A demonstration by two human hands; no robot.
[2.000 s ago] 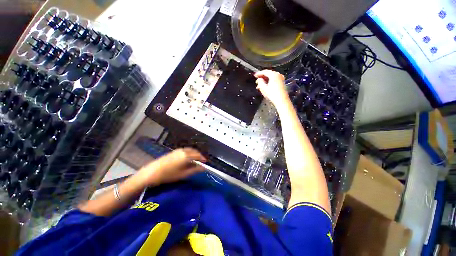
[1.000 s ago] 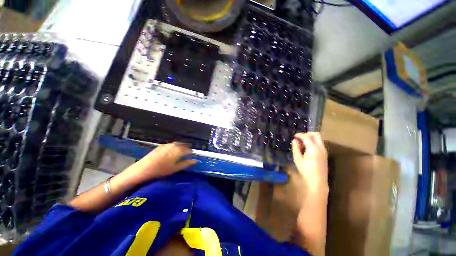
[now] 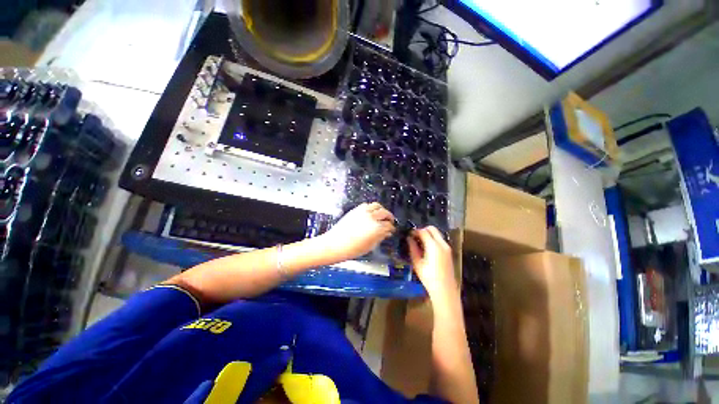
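Observation:
My left hand (image 3: 366,230) and my right hand (image 3: 426,251) are close together over the near end of a clear blister tray (image 3: 398,150) with rows of glossy dark parts. The fingers of both hands are bent around small dark parts between them; the exact grip is hard to see. The dark square fixture (image 3: 269,120) lies on the silver perforated plate (image 3: 236,185), left of the tray. No hand touches the fixture.
Stacked filled trays (image 3: 47,205) stand at the left. The round laser lens (image 3: 296,35) hangs over the plate's far side. A keyboard (image 3: 240,231) lies below the plate. An open carton (image 3: 540,316) is at lower right, a monitor (image 3: 552,28) at upper right.
My right hand has moved from the fixture to the tray's near right corner, then in to its near end. My left hand has moved right to join it. The camera view has shifted.

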